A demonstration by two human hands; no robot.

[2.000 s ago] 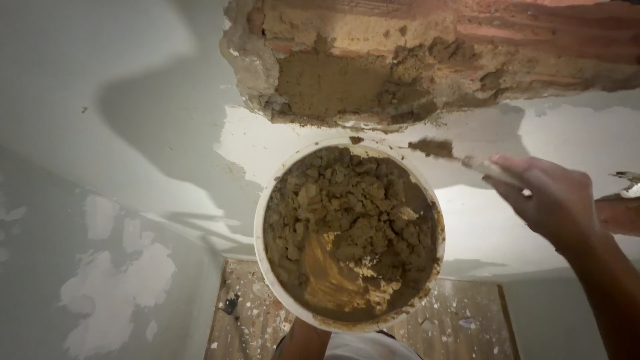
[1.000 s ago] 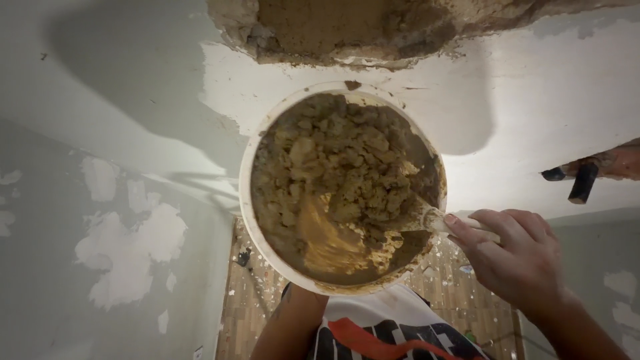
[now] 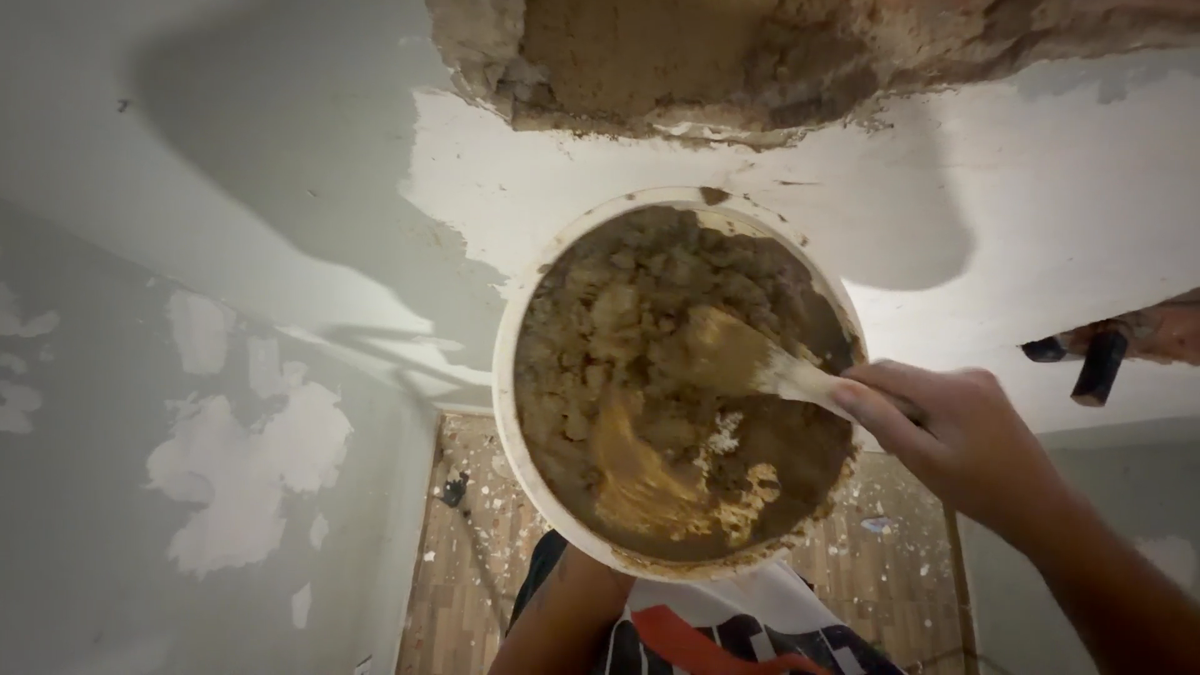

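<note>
A round white plastic bucket of lumpy brown mortar is held up in front of the wall. My right hand grips the handle of a putty knife, whose mortar-smeared blade lies in the bucket over the mix. Of my left arm only the forearm shows, running up beneath the bucket; the left hand is hidden behind it. Smooth wet mortar streaks the lower part of the mix.
Above the bucket the wall has a broken-out recess with brown mortar and rough edges. Dark pipe ends stick out of a hole at the right. Patched grey-green wall stands left. Debris dots the wood-look floor.
Two seconds ago the putty knife was outside the bucket, near the wall at its right. My right hand has since brought it into the mortar, and the blade now sits nearer the bucket's middle.
</note>
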